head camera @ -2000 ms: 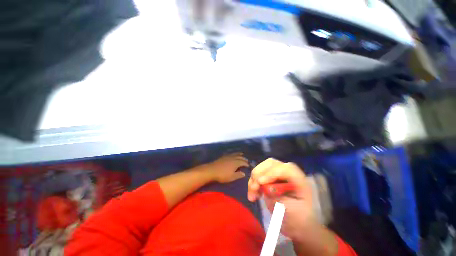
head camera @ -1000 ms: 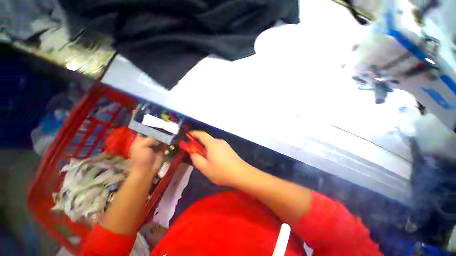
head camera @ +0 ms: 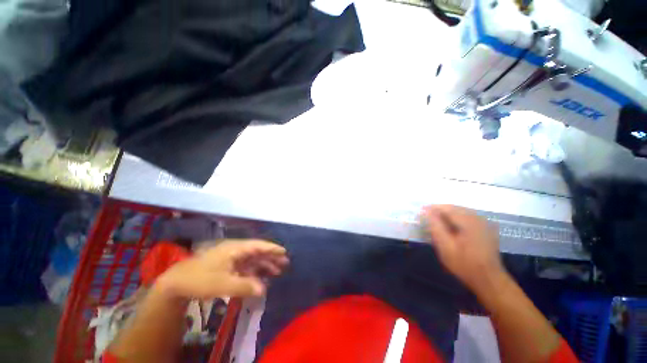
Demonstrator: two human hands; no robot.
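Note:
My left hand [head camera: 223,269] is over the red basket [head camera: 89,283], its fingers apart and nothing seen in it. My right hand [head camera: 465,244] is at the table's front edge, fingers curled and slightly blurred; I cannot tell if it holds anything. Black fabric [head camera: 206,71] lies bunched on the left of the white table [head camera: 340,170]. The white sewing machine [head camera: 553,78] with a blue stripe and "JACK" lettering stands at the upper right, its needle area [head camera: 489,124] over the table.
A red plastic bundle [head camera: 163,261] and pale scraps [head camera: 106,319] are in the basket. Dark cloth [head camera: 614,220] lies at the table's right. A blue basket [head camera: 628,330] is at the lower right. A white stick [head camera: 397,344] shows before my red top.
The view has swung. My right hand has moved away from the basket to the table edge, and the red object is no longer seen in it. My left hand has left the grey box-like item.

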